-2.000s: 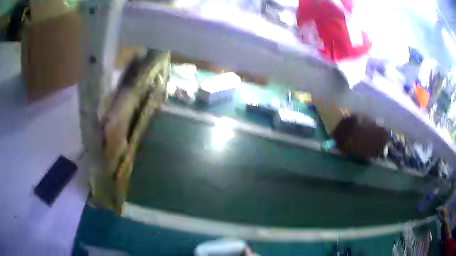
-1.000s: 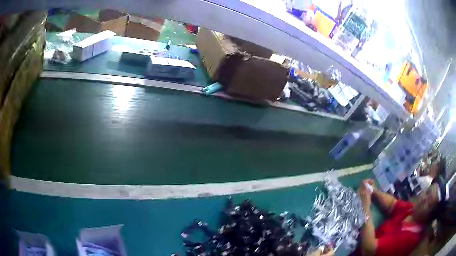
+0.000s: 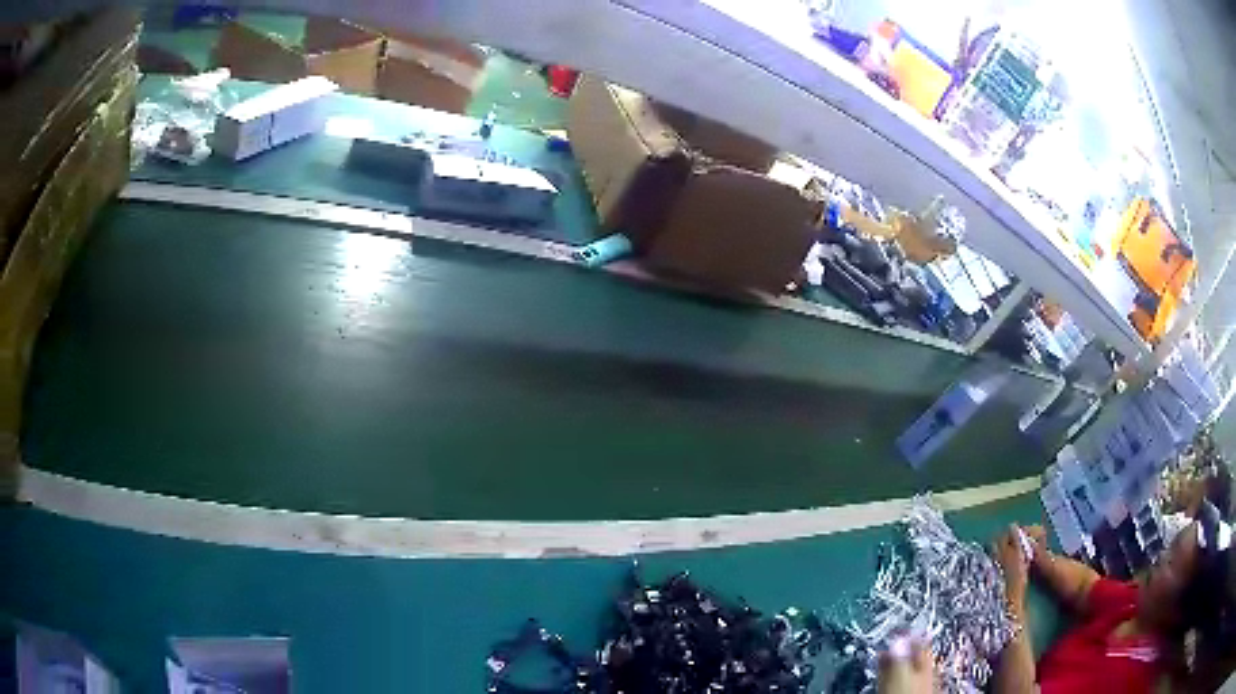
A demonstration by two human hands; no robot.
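A tangled heap of black cables (image 3: 698, 640) lies on the green bench at the bottom centre. A heap of white or silver cables (image 3: 935, 590) lies beside it on the right. Two small open unit boxes, one at the far left (image 3: 61, 667) and one to its right (image 3: 233, 667), are cut off by the bottom edge; their contents are unclear. Blurred fingers, seemingly my right hand (image 3: 905, 667), show at the bottom edge by the pale heap; a whitish spot is at their tips, but I cannot tell whether they hold anything. My left hand is out of the picture.
A dark green conveyor belt (image 3: 475, 366) runs beyond a pale rail, with a unit box (image 3: 945, 418) on its right part. A person in red (image 3: 1111, 637) works at the right. A brown carton (image 3: 732, 224) stands across the belt, under an overhead shelf (image 3: 868, 136).
The view has swung right from the post and phone to the bench heaps, then shifted slightly. The fingers at the bottom edge show more and sit slightly further right than one second ago.
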